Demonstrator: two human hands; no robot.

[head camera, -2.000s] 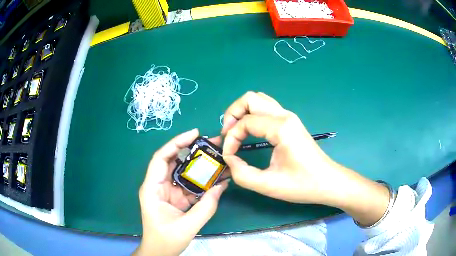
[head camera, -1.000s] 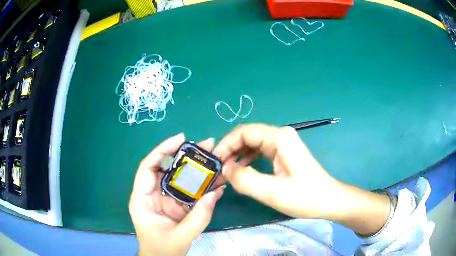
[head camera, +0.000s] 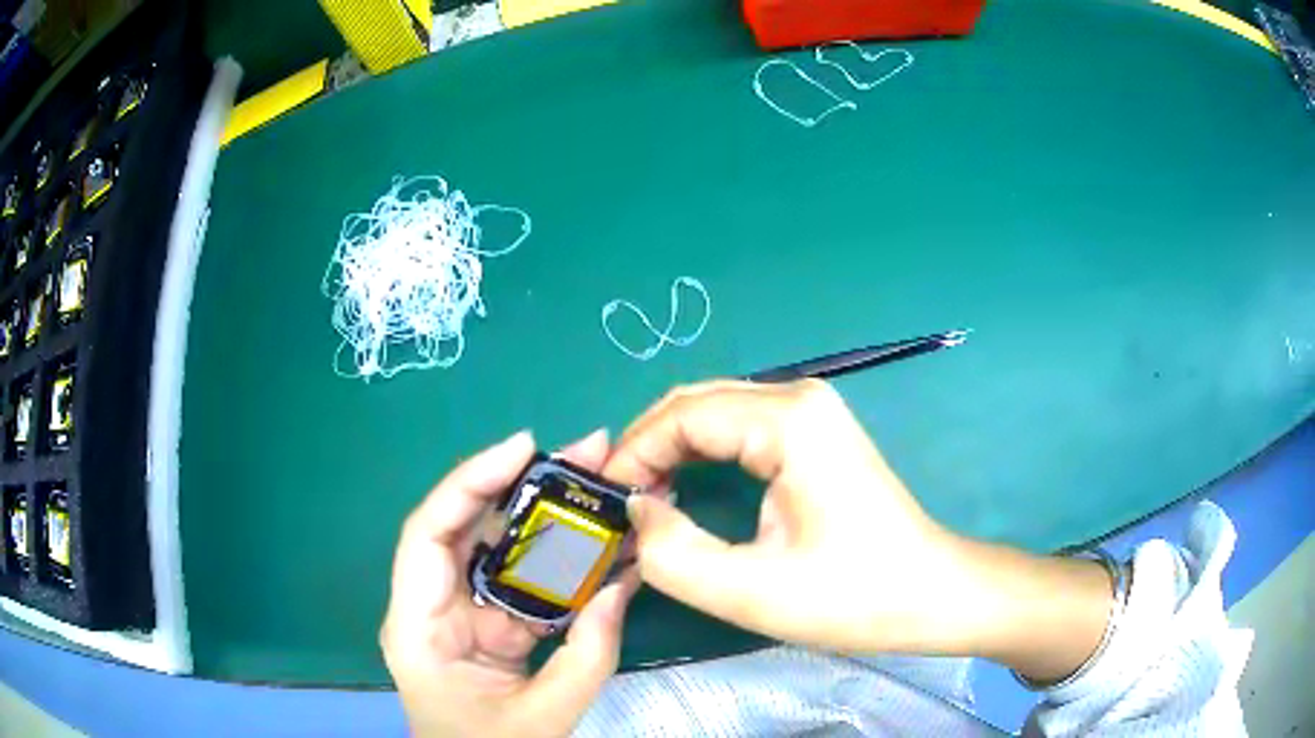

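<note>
A black watch housing (head camera: 555,548) lies face up in my left hand (head camera: 483,634), held between thumb and fingers. Inside it a pale grey rectangle sits within a yellow-orange border. My right hand (head camera: 793,519) has its thumb and index fingertips pinched at the housing's upper right edge; its fingertips touch the rim. Whether a thin ring is between those fingertips cannot be told. A single sealing ring (head camera: 662,339), twisted like an eight, lies on the mat above the hands. Black tweezers (head camera: 865,356) lie beyond my right hand, pale tips pointing right.
A tangled pile of sealing rings (head camera: 411,274) lies at centre left. More loose rings (head camera: 808,118) lie near the red parts bin (head camera: 862,20) at the far edge. A black foam tray (head camera: 127,361) with white edge holds housings at left. The green mat (head camera: 1082,260) has a blue front edge.
The right hand has moved left and down along the housing's edge, uncovering the twisted ring and more of the tweezers. The housing is turned slightly and sits lower. The view has shifted.
</note>
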